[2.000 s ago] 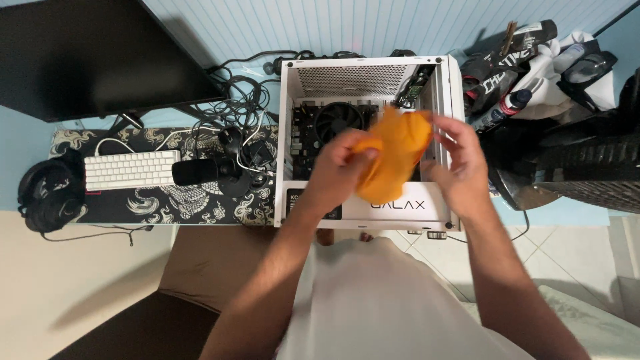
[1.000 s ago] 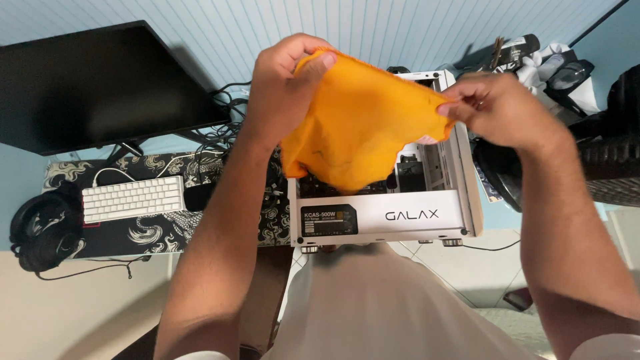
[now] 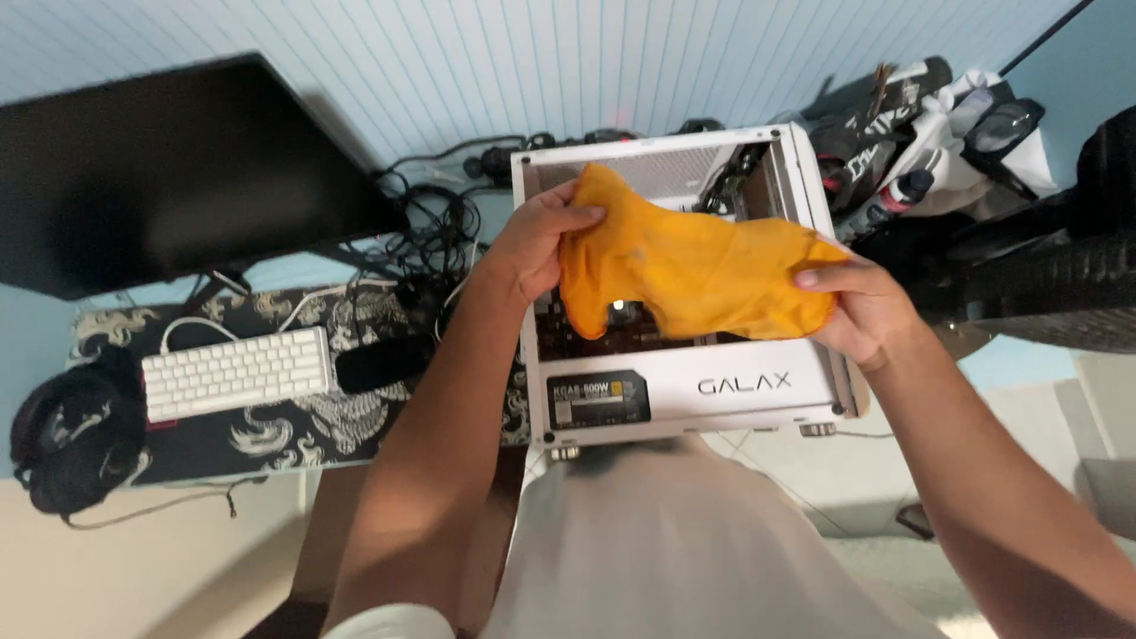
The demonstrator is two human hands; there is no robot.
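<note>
An orange cloth is stretched sideways between my two hands, over an uncovered white GALAX computer case. My left hand pinches its upper left part between thumb and fingers. At the cloth's right end, my right hand grips it with the thumb on top. Much of the inside of the case is hidden behind the cloth; a bundle of dark cables shows near its top right. A power supply label is visible through the lower panel.
Left of the case are a tangle of black cables, a white keyboard on a patterned desk mat, black headphones and a monitor. Right of it lie a spray can, bags and a large black fan-like object.
Two seconds ago the cloth was bunched over the case; one second ago it was spread out and raised. Both hands have since come down with it, and it now hangs in a narrower strip.
</note>
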